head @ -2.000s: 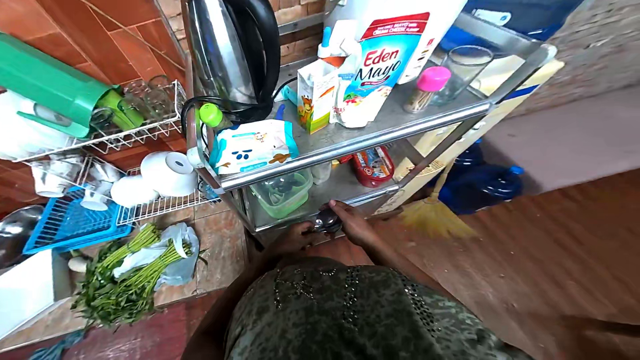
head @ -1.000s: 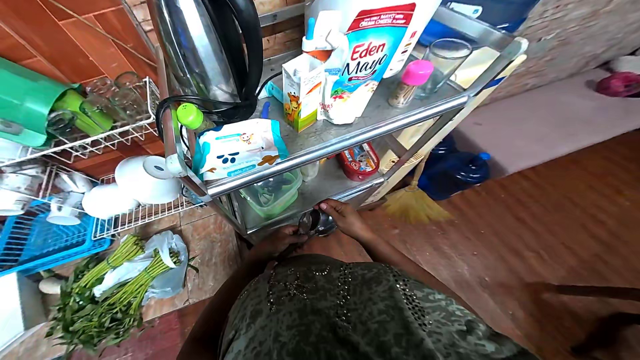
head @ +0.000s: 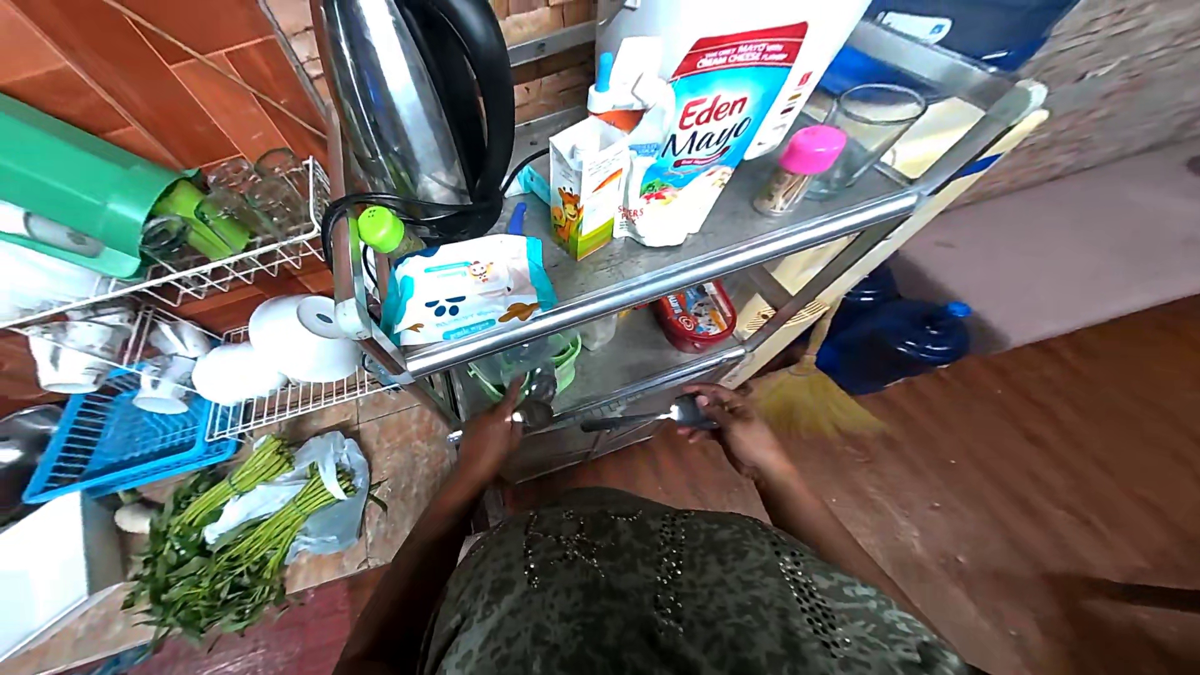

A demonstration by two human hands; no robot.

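Observation:
In the head view my right hand (head: 736, 427) holds a small utensil (head: 677, 411) by its dark end, its thin dark part pointing left in front of the lower shelf. My left hand (head: 495, 429) is closed around a small dark, shiny object (head: 534, 412) that I cannot name, at the front edge of a green plastic container (head: 566, 361). That container stands on the cart's lower shelf, with something clear and glassy in or above it. To its right lies a red oval tub (head: 695, 317). Both hands are apart, above my patterned shirt.
The metal cart's top shelf (head: 656, 277) carries an electric kettle (head: 412, 103), wipes (head: 469, 291), a mayonnaise pouch (head: 717, 122), a carton (head: 583, 187) and a toothpick jar (head: 797, 169). A dish rack (head: 281, 398) and leafy greens (head: 253, 525) are left; a broom (head: 816, 398) and blue water jug (head: 895, 347) right.
My hands were together on a dark, shiny object and have moved apart. The left is now at the green container, and the thin utensil shows in the right.

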